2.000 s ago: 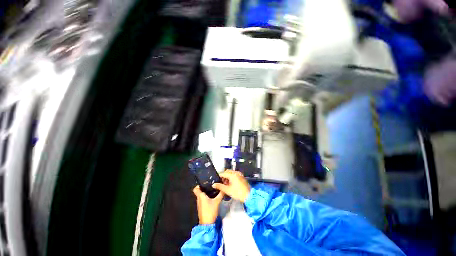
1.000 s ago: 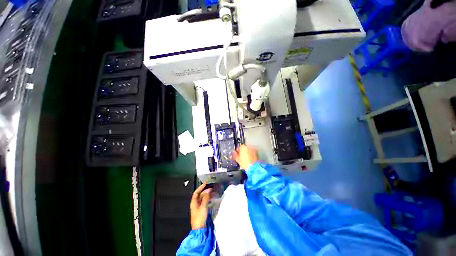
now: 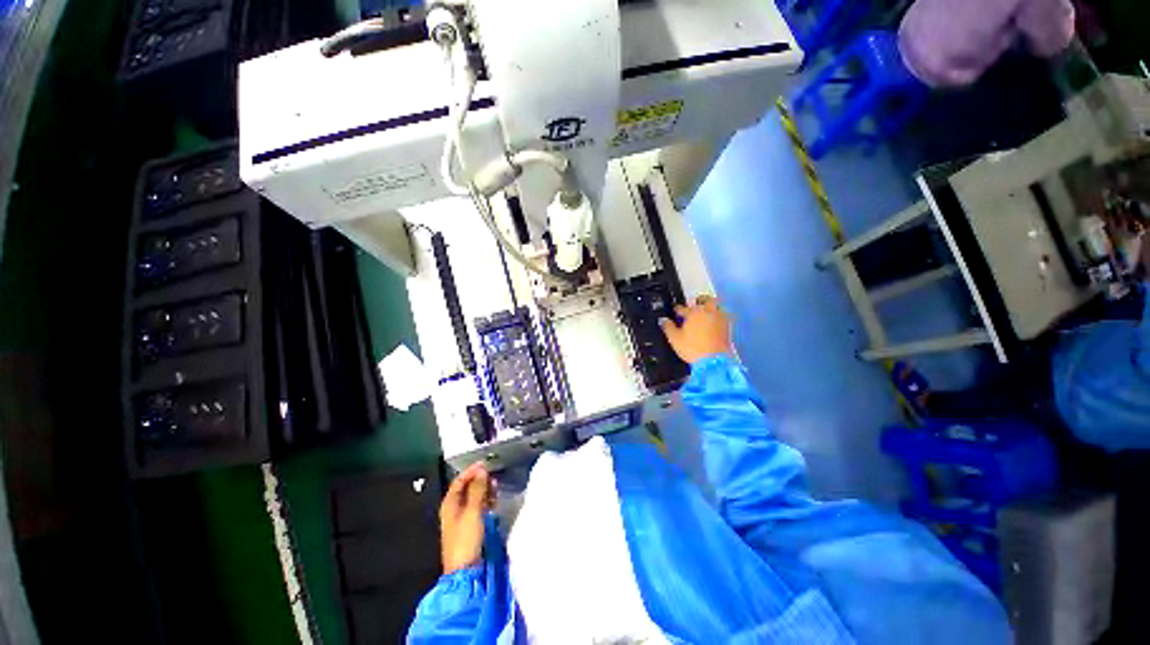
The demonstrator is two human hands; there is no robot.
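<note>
A black phone housing [image 3: 517, 374] with small pale dots lies in the left work fixture [image 3: 489, 343] on the white machine bed. A second black phone housing [image 3: 652, 330] lies in the right fixture. My right hand [image 3: 701, 331] is at the right edge of that fixture, its fingers touching it; whether they grip anything is unclear. My left hand [image 3: 468, 494] is at the front left corner of the machine, fingers slightly curled, with no part visible in it. The white driver head [image 3: 571, 236] stands above the bed between the two fixtures.
The white gantry [image 3: 366, 141] spans the bed. At left is a tray stack [image 3: 331, 340]; its component tray [image 3: 255, 406] holds several housings. A paper slip [image 3: 404, 378] lies beside it. A dark tray [image 3: 383, 542] lies at lower left. Blue stools, a side table [image 3: 996, 252] and people's sleeves are at right.
My right hand has moved from the left fixture to the right fixture. My left hand stays near the front left corner. The view has shifted right.
</note>
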